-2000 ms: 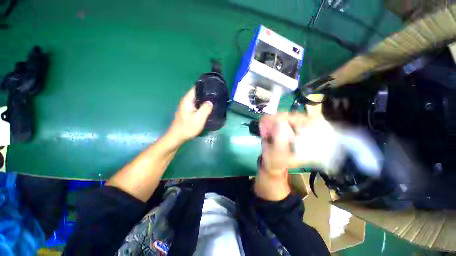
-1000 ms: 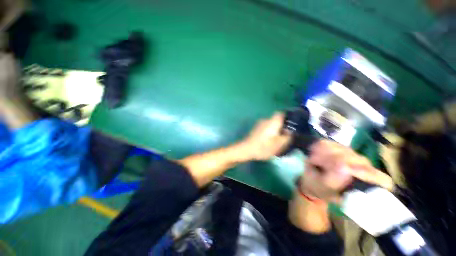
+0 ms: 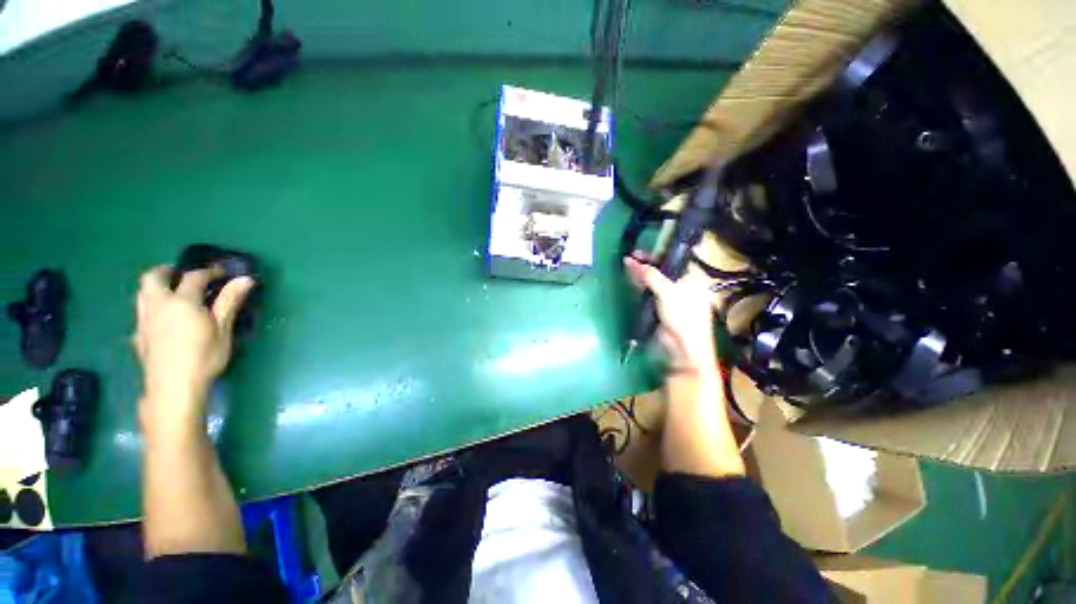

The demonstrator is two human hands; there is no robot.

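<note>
My left hand [image 3: 183,336] is at the left of the green bench, its fingers around a black oval housing [image 3: 221,262] that rests on or just above the surface. The hand covers part of the housing. My right hand [image 3: 687,316] is at the bench's right, beside the large carton, around a slightly blurred dark electric screwdriver [image 3: 675,257]. Its thin bit points down towards the bench's front edge. The hands are far apart. The blue-and-white screw feeder [image 3: 509,224] stands between them, further back.
Black units [image 3: 44,319] lie at the far left, near a pale sheet [image 3: 21,431] with black discs. More black parts [image 3: 266,59] lie at the back left. A large carton [image 3: 944,425] full of black bands stands at right. Smaller cartons [image 3: 885,501] are below the bench edge.
The hands were together near the feeder one second ago. My left hand has moved far left with the housing. My right hand and the screwdriver are now apart from it. The camera view has shifted.
</note>
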